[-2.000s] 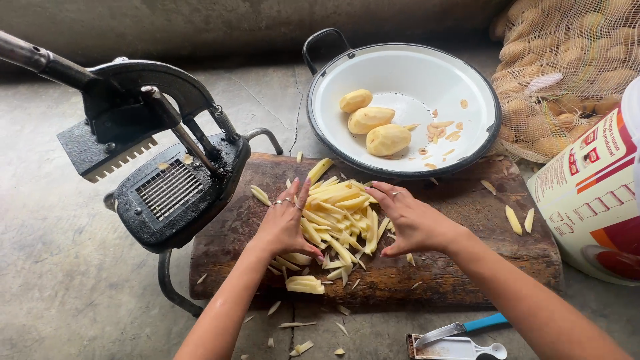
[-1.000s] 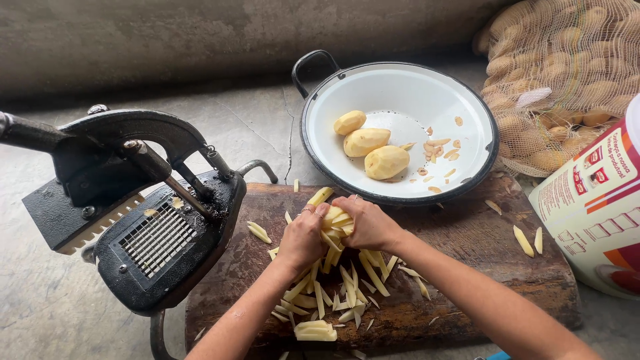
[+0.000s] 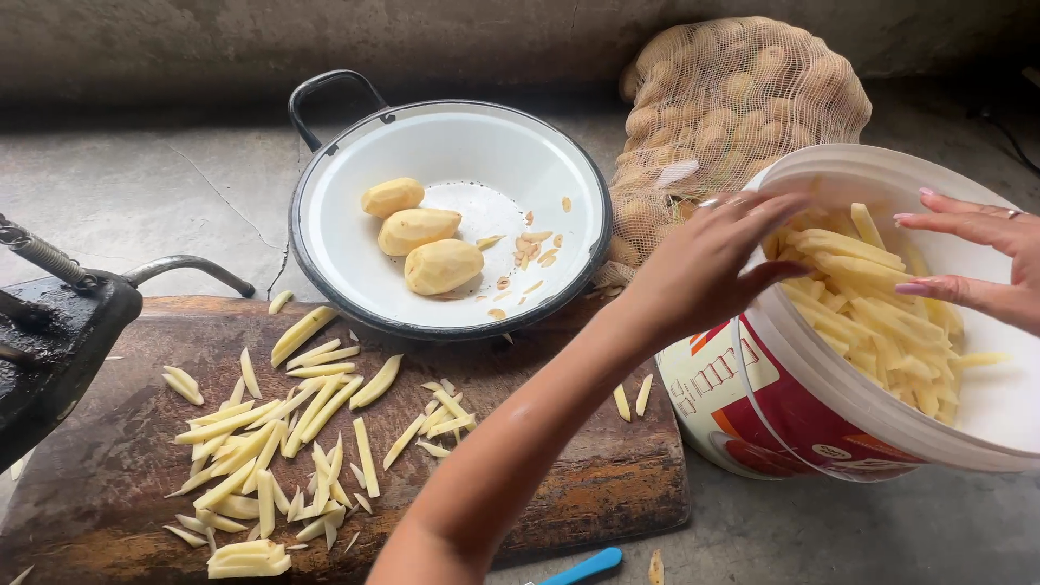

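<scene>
My left hand is over the left rim of a large plastic bucket, fingers spread and slightly blurred. Opposite it, my right hand reaches over the bucket's mouth with its fingers apart. Between the two hands, cut potato sticks lie heaped inside the bucket. More potato sticks are scattered over the dark wooden board. Beyond the board's back edge, a white enamel basin holds peeled potatoes and small scraps.
At the left edge stands a black metal potato cutter, partly out of view. A mesh sack of unpeeled potatoes lies behind the bucket. A blue handle shows below the board's front edge. A wall runs along the back.
Both hands have moved right, from the board to the bucket. One second ago they were gathered around potato sticks; now they are apart. The view has swung right.
</scene>
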